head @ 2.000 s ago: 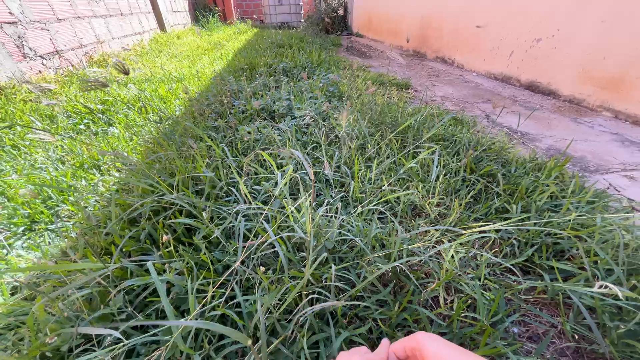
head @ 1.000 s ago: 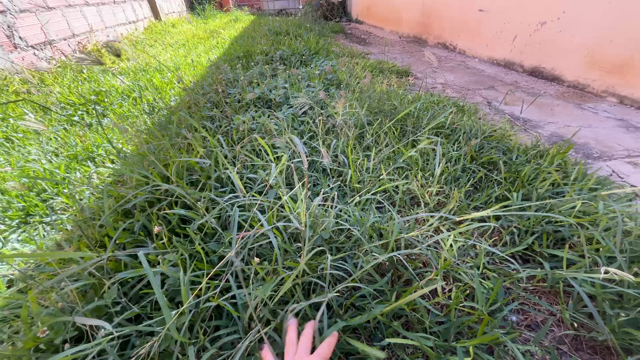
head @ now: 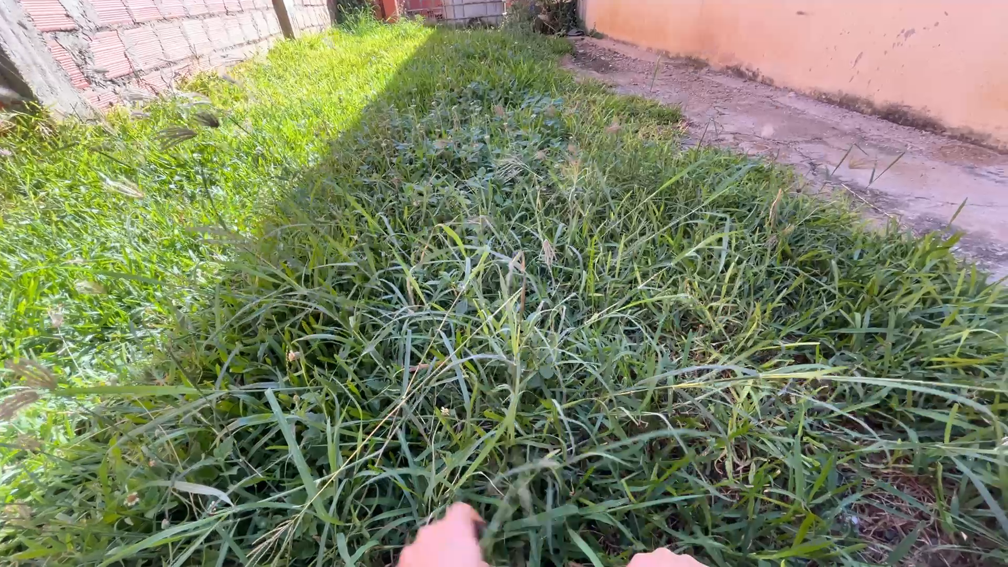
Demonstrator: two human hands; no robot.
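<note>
My left hand (head: 445, 539) shows in part at the bottom edge, just left of centre, among long green grass blades (head: 512, 394). Beside its fingertip is a small dark spot, and blurred grass stems rise to its right; whether the fingers grip them cannot be told. Only a small upper part of my right hand (head: 665, 558) shows at the same edge, farther right and apart from the left. Its fingers and anything in them are out of view.
Dense grass and low leafy weeds (head: 472, 142) run back between a hollow-brick wall (head: 142, 47) on the left and a cracked concrete strip (head: 756, 118) on the right. An orange painted wall (head: 827, 55) borders the strip. Seed heads (head: 175, 135) stand at the left.
One second ago a single hand with spread fingers showed at the bottom edge. Now parts of two hands show there, and no spread fingers are visible.
</note>
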